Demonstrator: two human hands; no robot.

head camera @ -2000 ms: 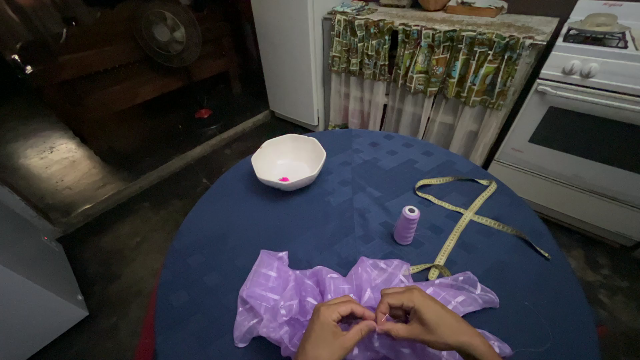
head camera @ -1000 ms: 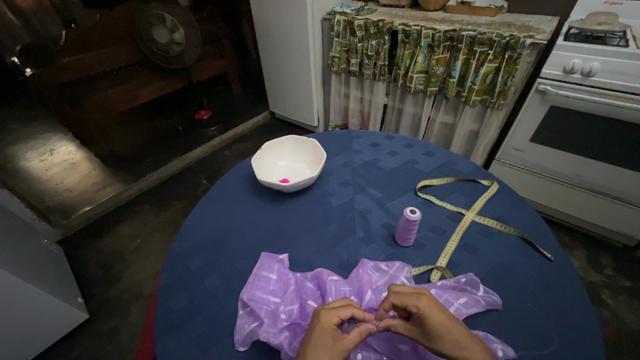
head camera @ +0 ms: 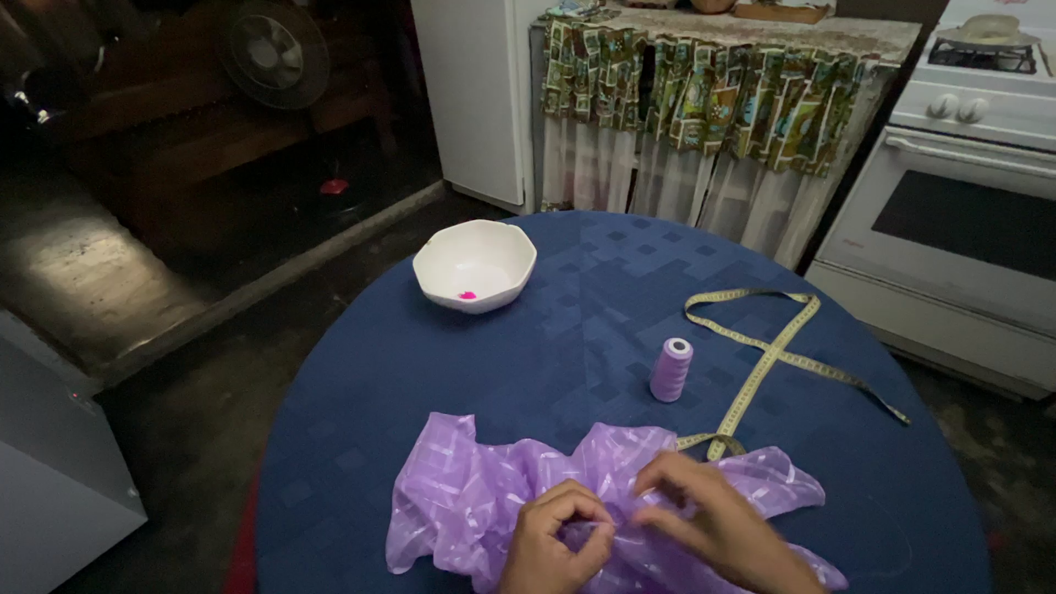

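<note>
Sheer purple fabric (head camera: 450,503) lies bunched along the near edge of the round table. My left hand (head camera: 565,536) pinches a fold of it between thumb and forefinger. Just to the right, my right hand (head camera: 709,516) is raised over the cloth, thumb and fingers apart and slightly blurred; whether it holds a needle or thread cannot be seen. Beyond the fabric stands an upright cone of purple thread (head camera: 671,371). A yellow measuring tape (head camera: 755,375) is looped and crossed on the right, its near end partly under the fabric.
A white angular bowl (head camera: 474,264) with a small pink thing (head camera: 467,295) inside sits toward the far left of the blue-covered table (head camera: 355,396). Behind the table are a curtained counter (head camera: 701,91) and a white stove (head camera: 949,206). A fan (head camera: 276,54) stands at the back left.
My right hand has come away from my left and its fingers have parted; earlier their fingertips met over the fabric. My left hand keeps its pinch.
</note>
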